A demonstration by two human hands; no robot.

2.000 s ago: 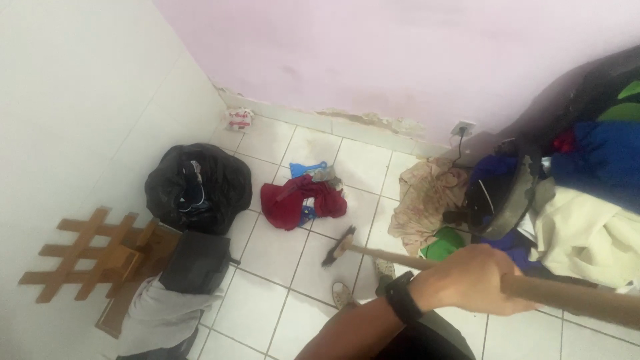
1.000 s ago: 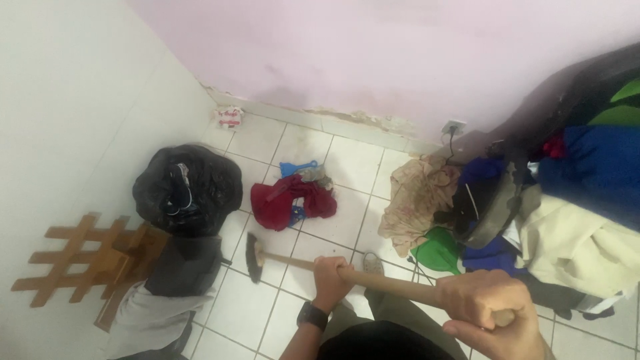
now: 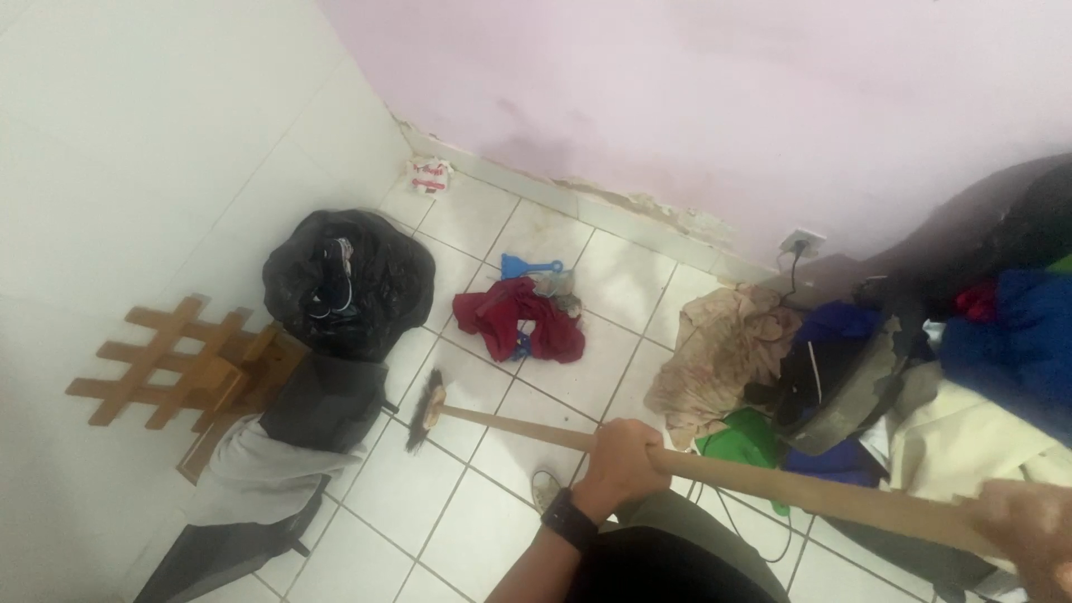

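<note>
A long wooden broom handle [image 3: 787, 490] runs from the lower right toward the centre, ending in a dark-bristled broom head [image 3: 429, 410] on the white floor tiles. My left hand [image 3: 624, 465], with a black watch on its wrist, is closed round the middle of the handle. At the right edge my right hand [image 3: 1026, 528], blurred and partly cut off, grips the upper part. Beyond the broom head lies a dark red cloth [image 3: 511, 318], with a blue toy rake or shovel [image 3: 529, 266] and a greyish crumpled thing touching or close to it.
A black plastic bag [image 3: 377, 276] with a shoe on it stands at the left wall, near a wooden lattice [image 3: 167, 360] and grey cloth [image 3: 260, 469]. Crumpled beige cloth [image 3: 720, 352], a green item [image 3: 741, 440] and piled fabrics lie right. A wall socket [image 3: 801, 243] holds a plug.
Two seconds ago one hand showed on the handle; now both do. The broom head has moved left from below the red cloth toward the black bag, then slightly nearer my feet.
</note>
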